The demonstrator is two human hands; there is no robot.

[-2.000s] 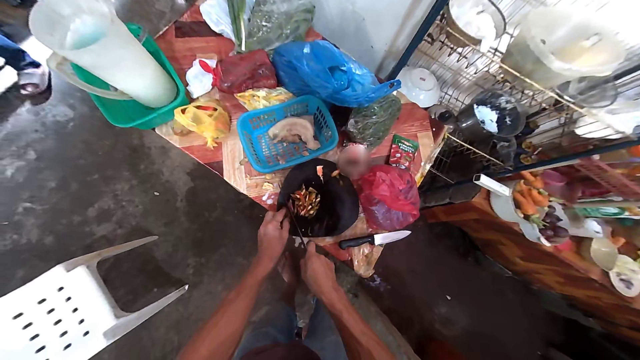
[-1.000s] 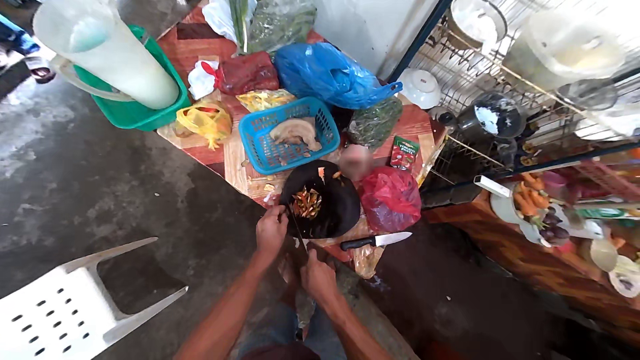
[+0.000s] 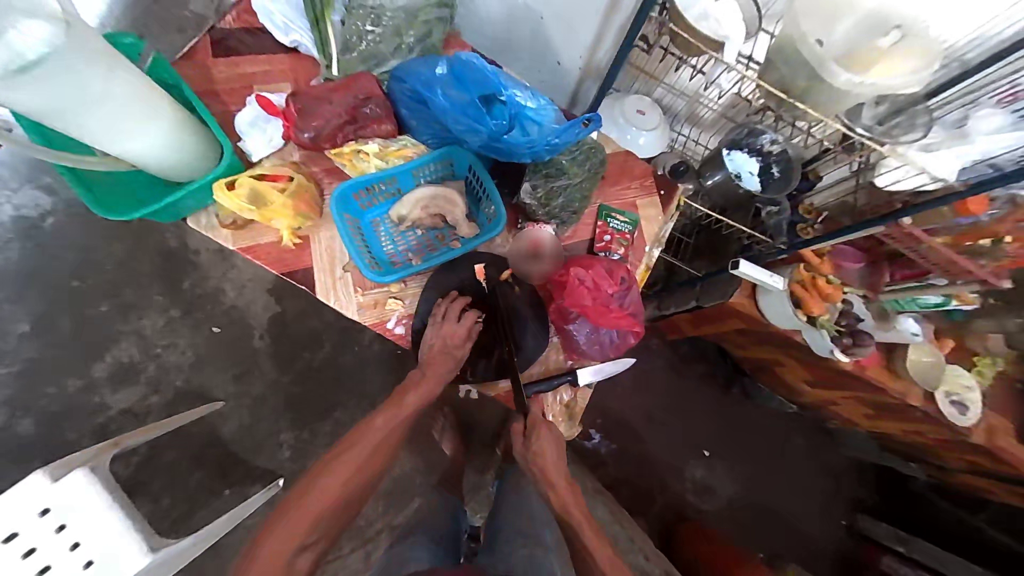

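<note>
A round dark chopping board (image 3: 524, 320) lies at the table's near edge. My left hand (image 3: 450, 336) rests over its left part with fingers bent; whatever is under the fingers is hidden. My right hand (image 3: 538, 444) grips the handle of a dark-bladed knife (image 3: 510, 348), whose blade lies lengthwise over the board. An orange-red food piece (image 3: 480, 274) sits near the board's far edge. A second knife with a black handle and bright blade (image 3: 604, 371) lies right of the board. Just beyond is a blue plastic basket (image 3: 352, 232) holding a pale piece of meat (image 3: 432, 210).
A red plastic bag (image 3: 596, 308) touches the board's right side; a tomato paste packet (image 3: 615, 230) lies behind it. Blue (image 3: 480, 104) and yellow (image 3: 276, 200) bags are farther off. A green basin (image 3: 120, 196) holds a pitcher. A wire rack stands right, a white plastic chair (image 3: 72, 520) lower left.
My left hand has moved from the board's near left edge onto the board, where cut pieces showed before. The knife in my right hand now lies farther right and reaches across the board.
</note>
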